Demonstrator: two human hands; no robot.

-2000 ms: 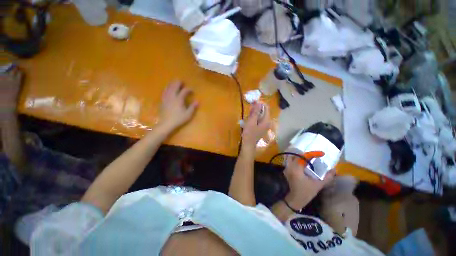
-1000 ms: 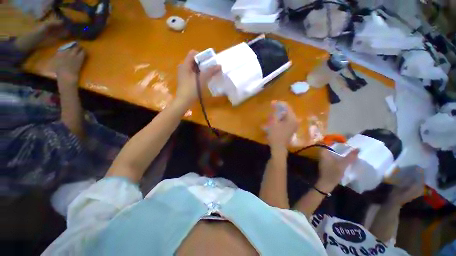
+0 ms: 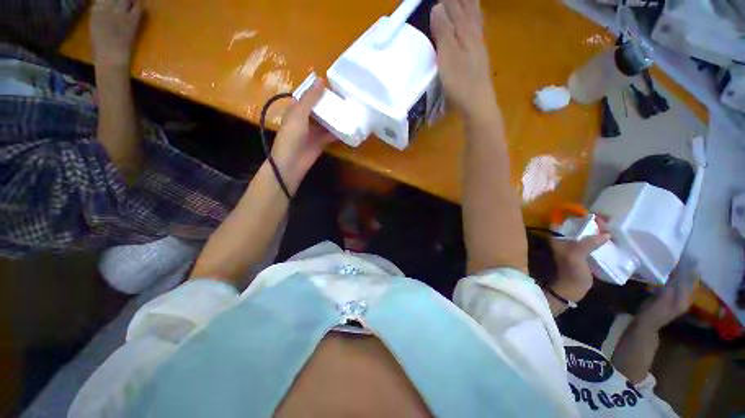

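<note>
A white security camera (image 3: 384,73) with a black head and white antenna is held over the bench. My left hand (image 3: 301,139) grips its white mounting base from the lower left. A black pigtail cable (image 3: 263,131) loops down from the base past my left wrist. My right hand (image 3: 461,57) lies along the camera's right side, against the black head. Its fingers extend toward the top edge. A pale, blurred patch shows beside its palm; whether it is a cloth I cannot tell.
Orange bench (image 3: 204,49). At right lie a white cotton wad (image 3: 551,99), a clear bottle (image 3: 596,77) and black brush-like ends (image 3: 645,100) on a grey board. A neighbour holds another camera (image 3: 645,229) with an orange tool (image 3: 568,214). A person's arm (image 3: 118,98) rests at left. Camera units are piled upper right.
My left hand went from empty to holding a camera by its base, which is now turned and nearer me. My right hand has moved up from the bench's front edge to the black head.
</note>
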